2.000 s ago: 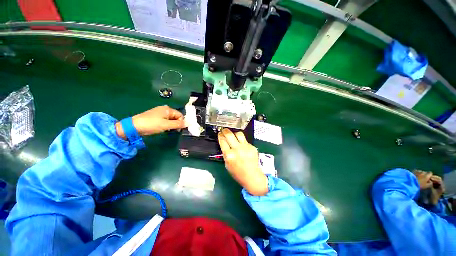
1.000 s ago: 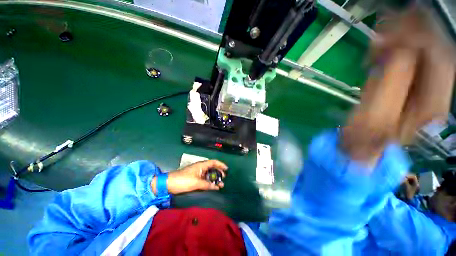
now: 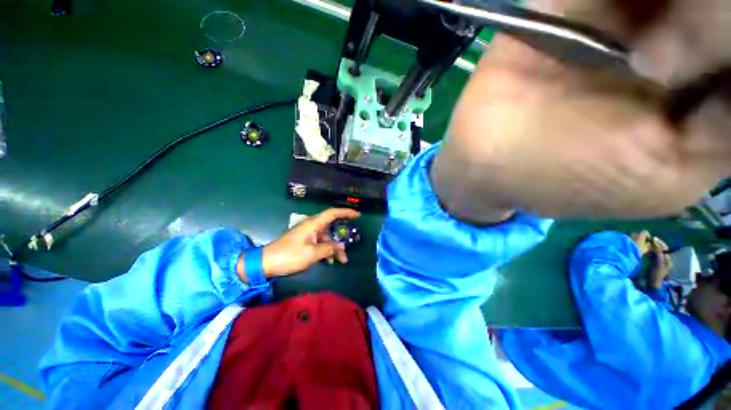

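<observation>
My left hand (image 3: 308, 243) holds a round module (image 3: 343, 231) with a black rim and yellowish centre between thumb and fingers, in front of the press fixture. My right hand (image 3: 593, 120) is large, blurred and close to the camera at the upper right, around the metal lever (image 3: 537, 28) of the press; its fingertips are cut off by the frame edge. The pale green pressing head (image 3: 373, 100) with its clear block (image 3: 375, 148) is down on the black fixture base (image 3: 329, 178), which shows a small red display. What lies under the block is hidden.
Two more round modules, one nearer (image 3: 254, 134) and one farther (image 3: 208, 58), lie on the green bench left of the fixture. A black cable (image 3: 164, 152) runs left from it. Cream crumpled tape (image 3: 311, 124) is on its left side. Another person's blue sleeve (image 3: 613, 276) is at the right.
My right hand has gone from the fixture up to the lever. My left hand has left the fixture's side and now holds a module in front. The pressing head has come down onto the base.
</observation>
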